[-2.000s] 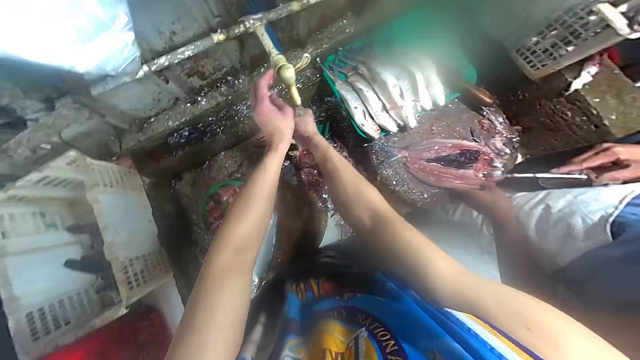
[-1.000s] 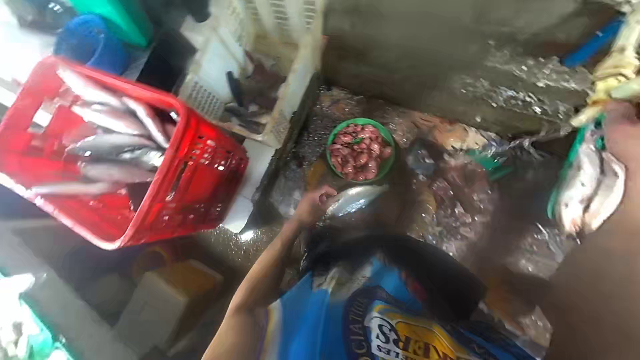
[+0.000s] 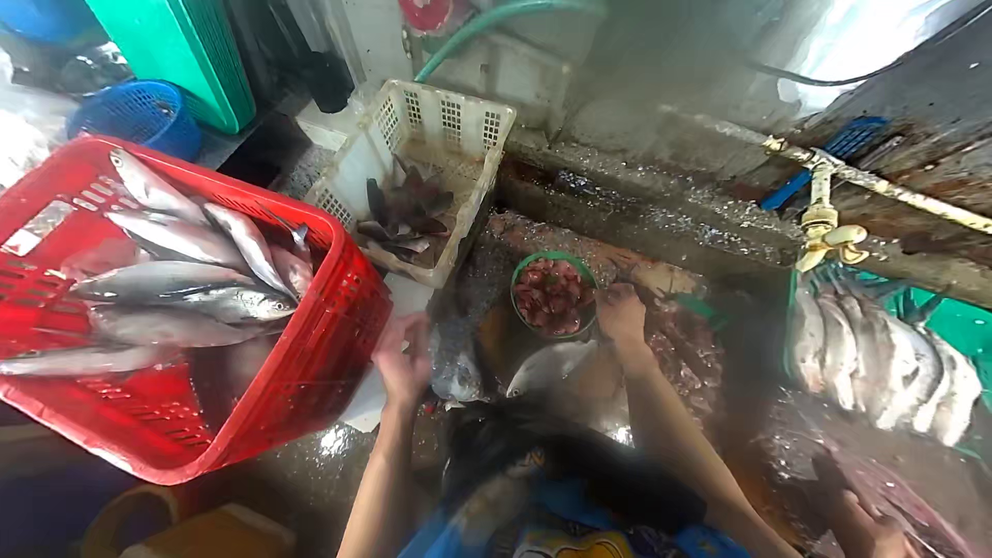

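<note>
My left hand [image 3: 403, 358] is raised beside the right wall of a red plastic crate [image 3: 329, 341] of whole fish; its fingers look loosely curled and it seems to hold nothing. My right hand [image 3: 620, 316] is at the right rim of a green round basket [image 3: 513, 288] filled with reddish fish innards [image 3: 552, 294]; its fingers are bent, and whether they grip anything is not clear. A silvery fish [image 3: 549, 366] lies below the basket, between my hands. Another fish [image 3: 456, 372] is just right of my left hand.
A white plastic crate [image 3: 465, 232] with dark fish pieces stands behind. Gutted fish [image 3: 883, 349] lie in a green tray [image 3: 961, 318] at right, under a tap [image 3: 825, 225]. Another person's hand [image 3: 868, 519] is by an opened fish [image 3: 899, 488], lower right. A blue basket [image 3: 139, 120] stands at upper left.
Two seconds ago both my hands were together under the tap; they are now apart, lower and to the left of it. The view has swung left and then partly back.
</note>
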